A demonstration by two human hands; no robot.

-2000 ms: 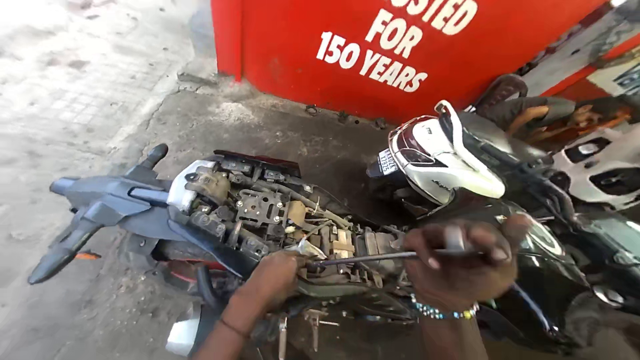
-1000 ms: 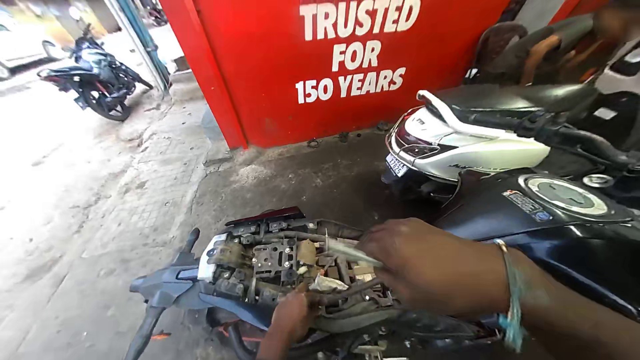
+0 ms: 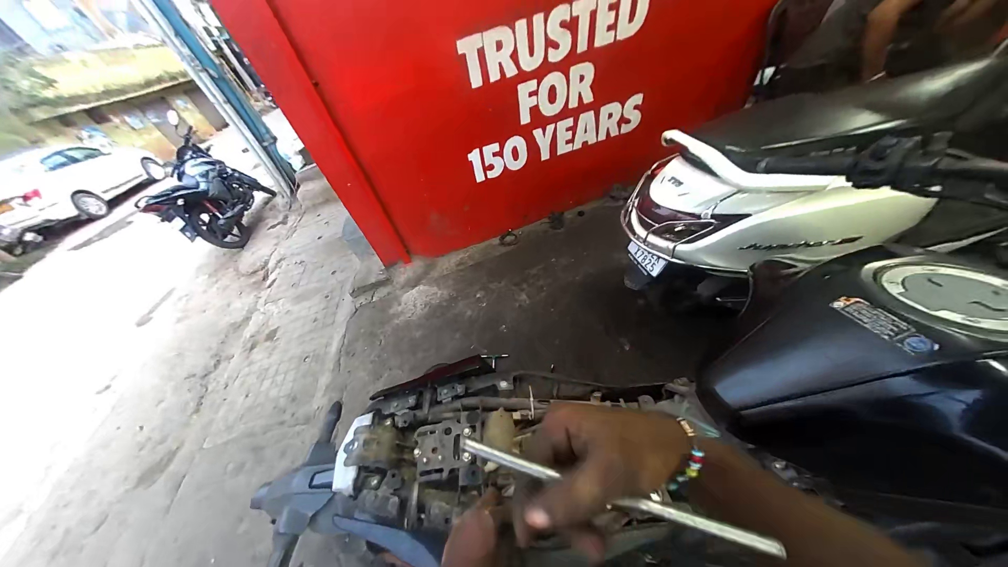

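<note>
A motorcycle with its seat off shows its open rear frame, with a perforated metal bracket and bolts. Above the frame, my right hand, with a beaded bracelet on the wrist, is closed around a long thin metal rod-like tool, whose other end points toward the bracket. Low in the view, my left hand is at the frame close beside the right one, partly cut off by the lower edge. What its fingers touch cannot be made out.
The black fuel tank lies at the right. Beyond it stands a white scooter, with a person's arm behind. A red wall with white lettering is ahead. Another motorcycle and a white car stand far left.
The view has swung, now showing the street at the left. My right hand with the metal tool has moved over the frame, nearer my left hand than one second ago.
</note>
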